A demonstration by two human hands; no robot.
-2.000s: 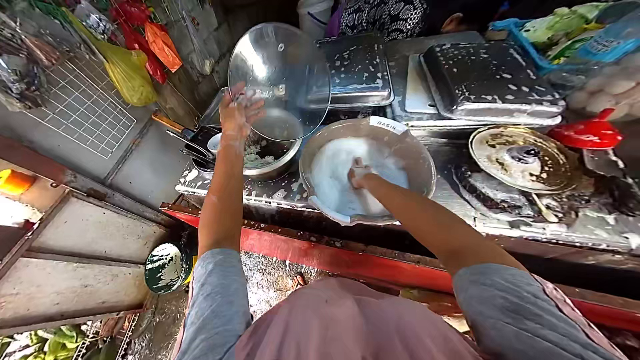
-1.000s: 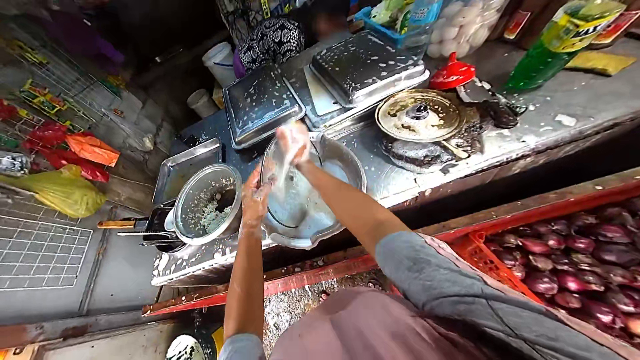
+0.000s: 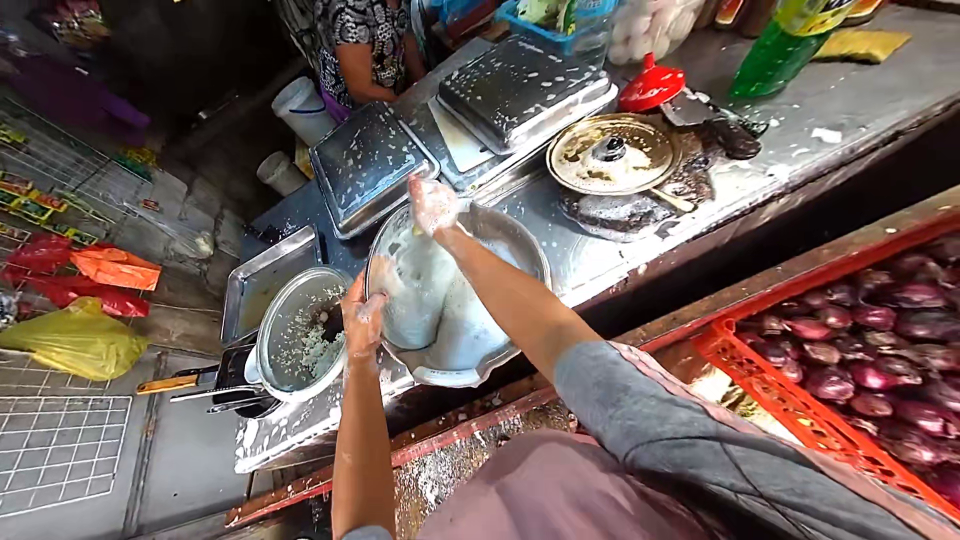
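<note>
My left hand (image 3: 364,319) grips the left rim of a round glass lid (image 3: 411,300), which stands tilted over a metal basin (image 3: 536,251) of soapy water. My right hand (image 3: 435,206), covered in suds, is at the lid's upper edge; a bit of something yellowish shows under it, too small to name. Left of the basin is a pot (image 3: 264,341) with food scraps stuck inside. Right of it, a soapy lid with a black knob (image 3: 581,161) lies on a dark pan. Two upturned baking trays (image 3: 375,165) with suds lie behind the basin.
A red funnel (image 3: 652,86), a spatula (image 3: 686,109) and a green bottle (image 3: 780,60) are on the counter at the back right. A red crate (image 3: 795,409) of onions stands at the lower right. Pan handles (image 3: 169,384) stick out at the left. A person (image 3: 364,60) is behind the counter.
The glass lid, held up left of the basin two seconds ago, is now over the basin. My right hand has come out of the suds to the lid. The view has turned.
</note>
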